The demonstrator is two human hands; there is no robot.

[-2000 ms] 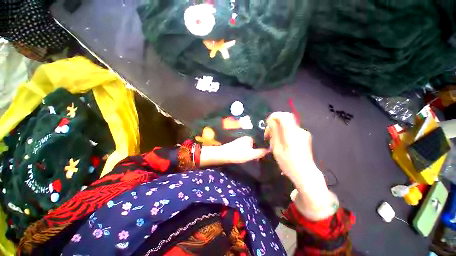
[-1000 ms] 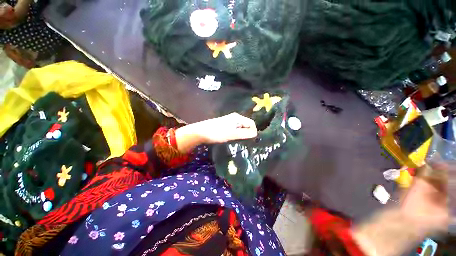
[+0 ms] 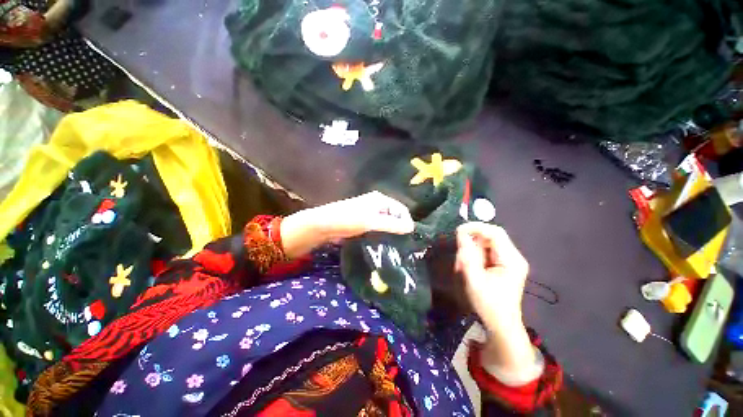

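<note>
A dark green plush ring (image 3: 387, 281) with white letters lies over the table's edge and my lap. It bears an orange-yellow gingerbread figure (image 3: 436, 168) and a white round piece (image 3: 483, 209) beside a red one. My left hand (image 3: 376, 213) is closed on the ring's left inner edge. My right hand (image 3: 487, 248) is at the ring's right side, thumb and fingertips together. A thin dark thread (image 3: 542, 291) curls on the table beside it. No needle can be made out at the fingertips.
Large green plush heaps (image 3: 391, 98) lie at the back. White labels (image 3: 339, 133) and small black pieces (image 3: 554, 173) lie on the table. A yellow sack (image 3: 191, 195) of green pieces stands left. A pale green case (image 3: 707, 318) and small white object (image 3: 635, 325) lie right.
The ring has been turned, so its gingerbread figure now lies at the top. My right hand swung out to the far right and has come back to the ring. My left hand has shifted a little left.
</note>
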